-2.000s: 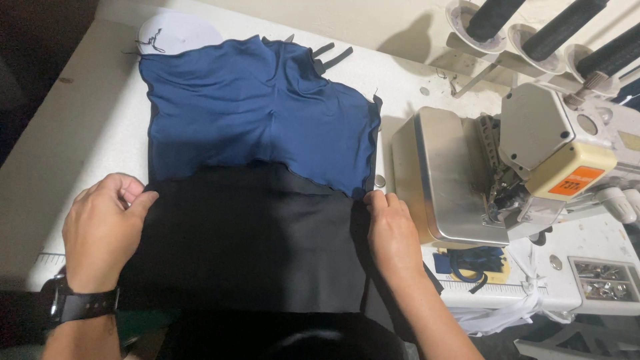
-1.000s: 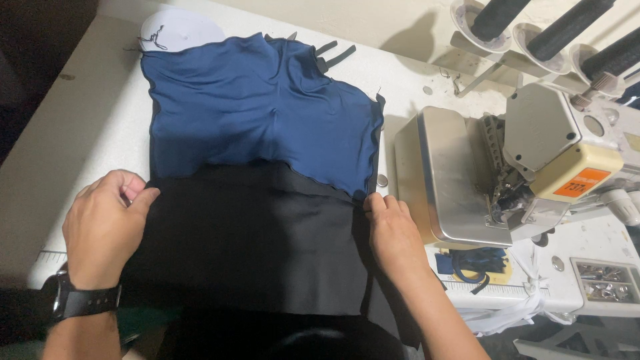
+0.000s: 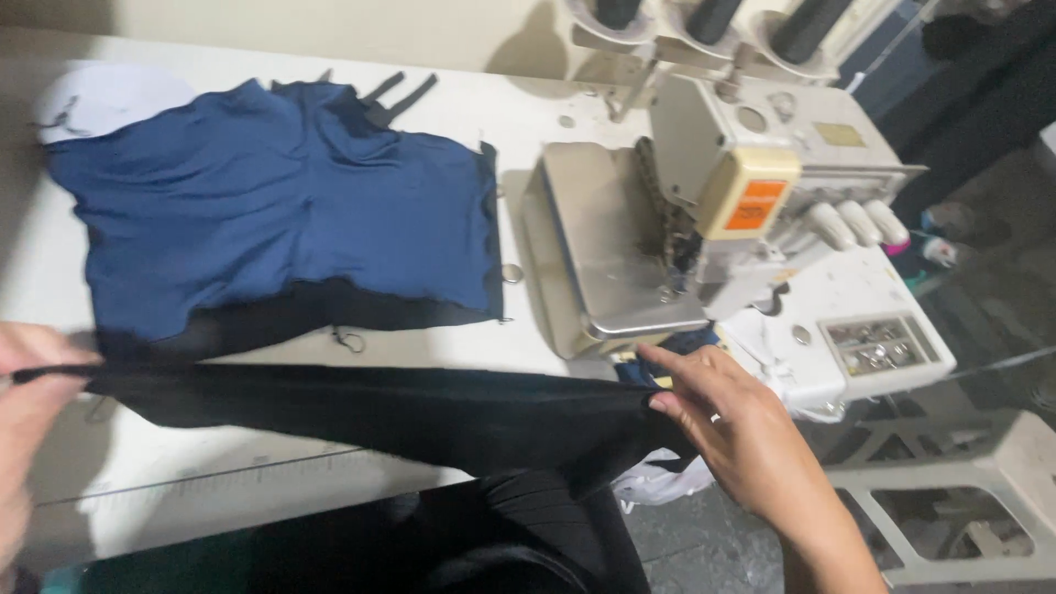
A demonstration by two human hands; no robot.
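Observation:
A long black fabric piece [image 3: 379, 404] is stretched between my hands along the near side of the white table. My left hand [image 3: 33, 404], partly cut off by the frame's left edge, pinches one end. At the other end my right hand [image 3: 718, 412] grips the fabric between thumb and fingers, just in front of the sewing machine. Beyond the strip lies a blue satin garment piece [image 3: 280, 206], wrinkled, with black fabric [image 3: 330, 309] along its near edge and dark straps at its far edge.
An overlock sewing machine [image 3: 610, 247] stands right of the blue piece, with black thread cones [image 3: 796, 33] behind it. A metal tray of small parts [image 3: 879, 345] is set at the table's right. A measuring scale [image 3: 256, 470] runs along the near edge. A white disc [image 3: 115, 95] lies far left.
The black fabric lay flat below the blue piece; it is now lifted and drawn taut, apart from it over much of its length. My hands have moved farther apart. The view has shifted right.

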